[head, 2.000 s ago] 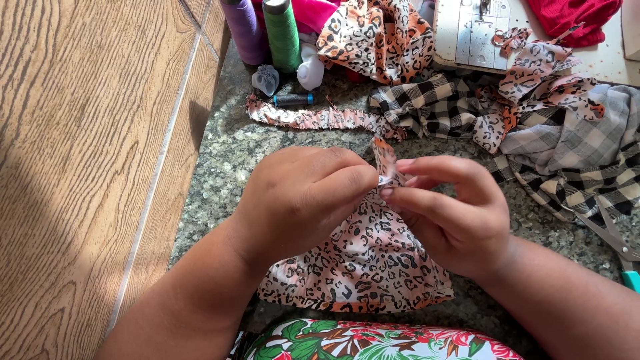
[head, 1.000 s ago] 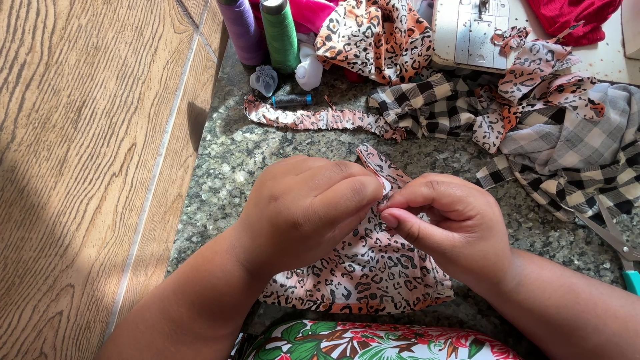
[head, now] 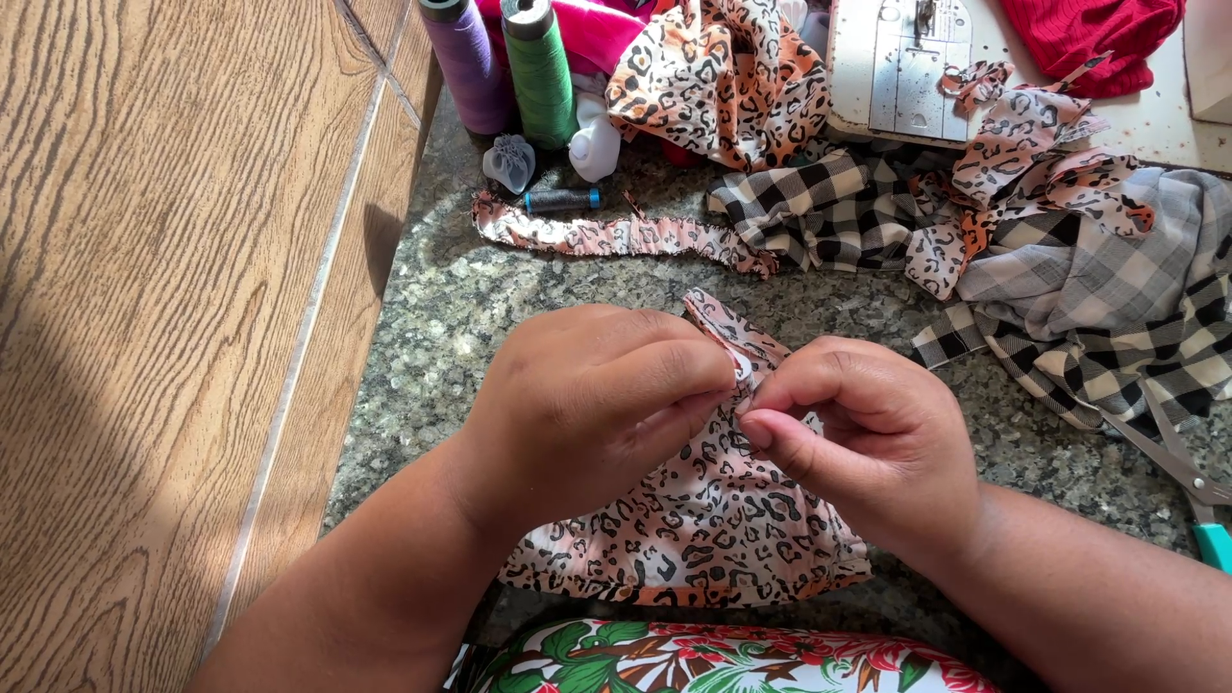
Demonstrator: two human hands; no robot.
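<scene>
A leopard-print cloth piece (head: 712, 539) lies on the granite top between my forearms, its narrow upper end raised at my fingers. My left hand (head: 606, 414) pinches that end, with a small white bit, perhaps elastic or lining, showing at its fingertips. Close beside it, my right hand (head: 857, 433) has thumb and forefinger pressed together at the same edge of the cloth; whether a needle or thread is between them cannot be seen. A gathered leopard-print strip (head: 616, 236) lies beyond both hands.
Purple (head: 467, 67) and green thread cones (head: 541, 77) stand at the back, near a small dark spool (head: 563, 200). Right of them are a leopard-print bundle (head: 722, 87), a sewing machine bed (head: 852, 77) and checkered fabric (head: 1107, 356). Open scissors (head: 1189, 481) lie at the right edge.
The upper end of the leopard cloth stood upright between my fingers two seconds ago; it now leans back leftward beyond them. My right hand's fingers have curled closer together.
</scene>
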